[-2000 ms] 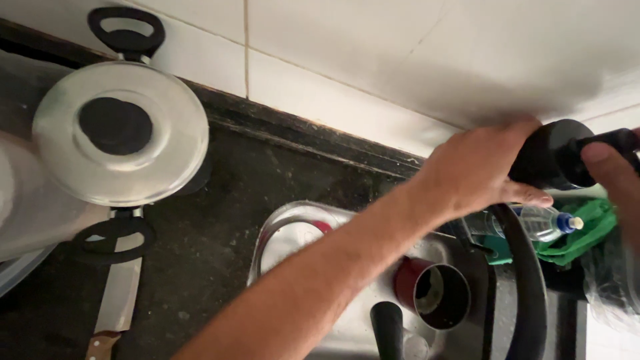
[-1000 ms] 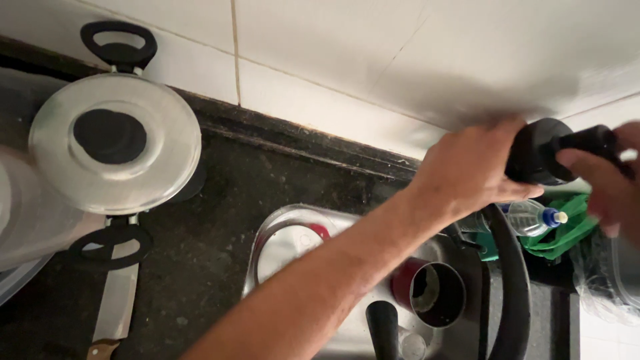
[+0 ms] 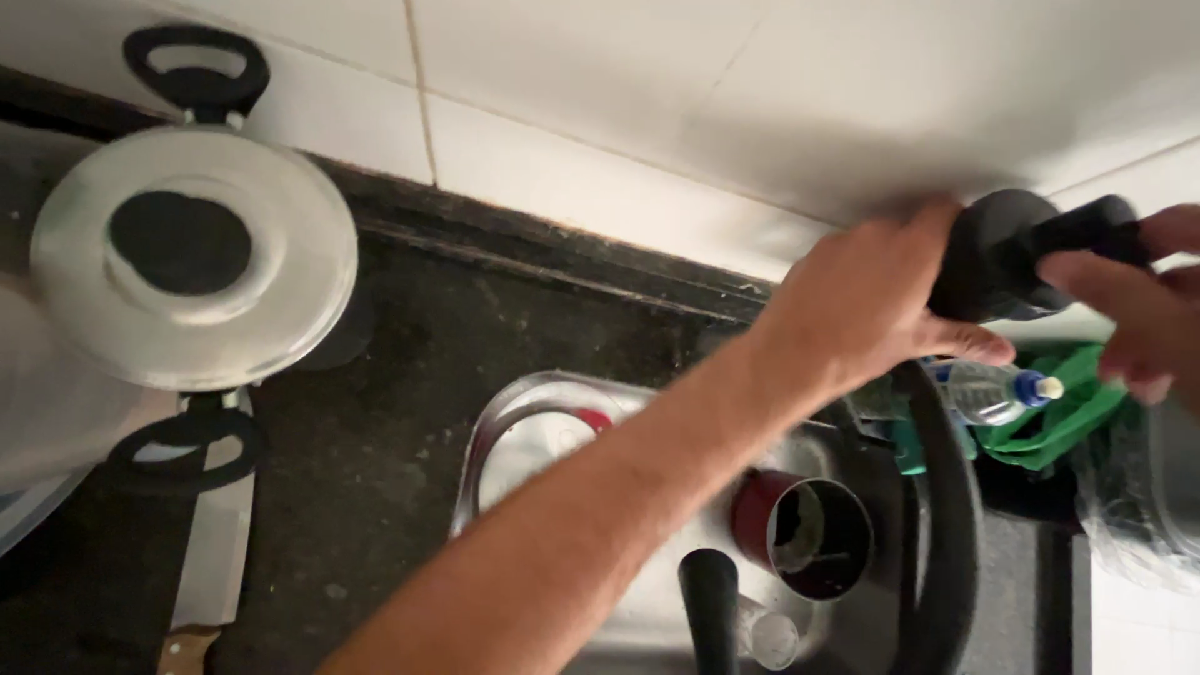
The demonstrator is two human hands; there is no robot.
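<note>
My left hand [image 3: 867, 291] reaches across the sink from the lower left and grips the side of a black cylindrical container [image 3: 994, 253] near the tiled wall. Its thumb points right, and the fingertips are hidden behind the container. At the right edge my right hand [image 3: 1139, 314] has its fingers around a black handle [image 3: 1092, 230] that projects from the container's end. Just below both hands lie a clear plastic bottle with a blue cap [image 3: 994, 389] and a green plastic bag [image 3: 1059, 412].
The steel sink [image 3: 647, 562] holds a red metal cup [image 3: 802, 534], a clear glass [image 3: 773, 639] and a white, red-edged round item [image 3: 530, 450]. A black faucet [image 3: 947, 525] arches nearby. Left are a lidded steel pot [image 3: 291, 253] and a knife [image 3: 220, 534] on the dark counter.
My right hand and the black handle have shifted slightly left and up relative to the container. My left hand keeps its grip.
</note>
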